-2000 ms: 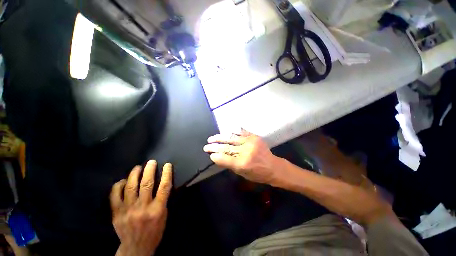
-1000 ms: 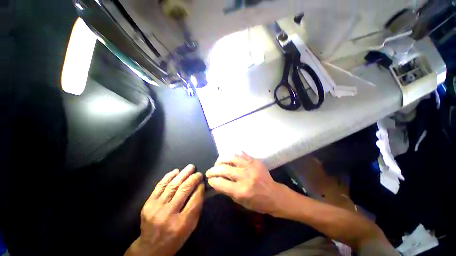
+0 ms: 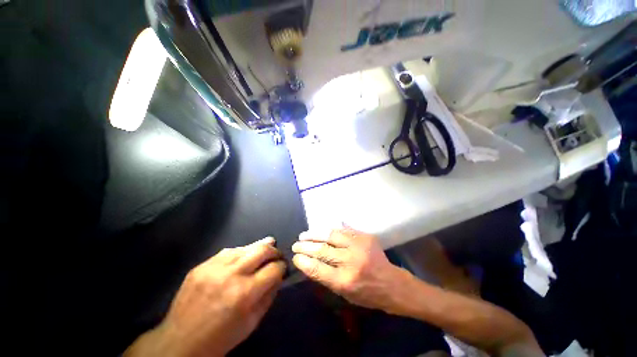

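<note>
A black garment panel (image 3: 258, 188) covers the left of the machine bed and hangs over its front edge. Its straight right edge runs from the presser foot (image 3: 277, 134) down to my hands. My left hand (image 3: 227, 289) pinches the panel's edge near the bed's front, fingers curled. My right hand (image 3: 349, 268) lies just right of it, fingertips on the same edge, thumb and fingers close together. The fingertips nearly meet. The fold between them is too dark to make out. The needle area is partly lost in glare.
The white sewing machine head (image 3: 391, 35) stands above the bed. Black-handled shears (image 3: 422, 143) lie on the bed, with white strips (image 3: 454, 129) beside them. A bobbin tray (image 3: 576, 136) is at the right end. White cuttings (image 3: 536, 251) hang below the table.
My left hand has moved right from lying flat on the panel to pinching its edge beside my right hand. The camera view has shifted, showing more of the machine head.
</note>
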